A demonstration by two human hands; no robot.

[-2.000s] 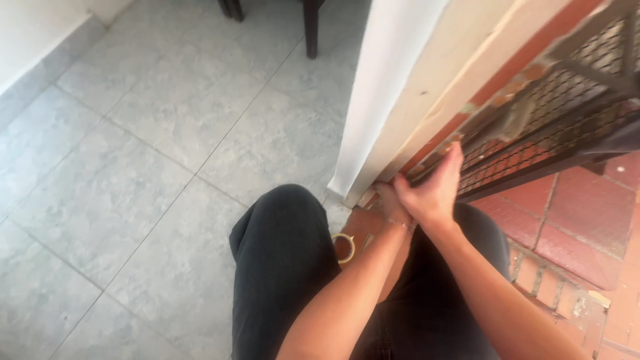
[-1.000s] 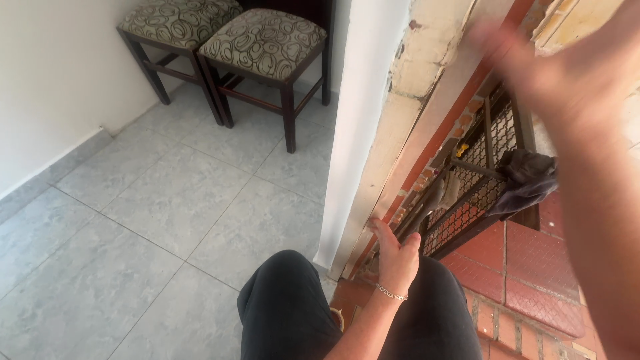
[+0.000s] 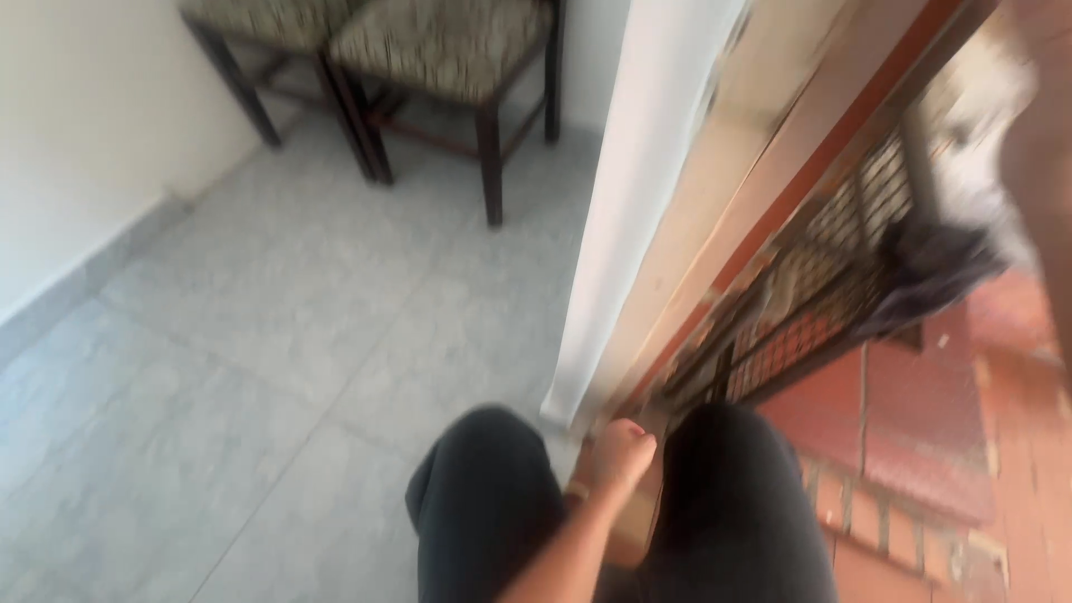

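My left hand (image 3: 621,456) is between my knees, by the foot of the door frame (image 3: 670,276). It is blurred; its fingers look curled, and whether they hold anything cannot be told. A blurred forearm, which looks like my right one (image 3: 1038,159), crosses the right edge of the view, its hand out of sight. Beyond the frame stands a dark metal mesh gate (image 3: 804,327) with a dark cloth (image 3: 938,268) hanging on it.
Two dark wooden chairs with patterned seats (image 3: 452,46) stand on the grey tiled floor (image 3: 293,335) at upper left, near a white wall (image 3: 75,126). Red tiles (image 3: 913,402) and a brick edge (image 3: 871,519) lie beyond the frame at right.
Both hands were together low by the frame two seconds ago. One second ago my right hand was raised at upper right; now it is out of view. My left hand's spread fingers have curled.
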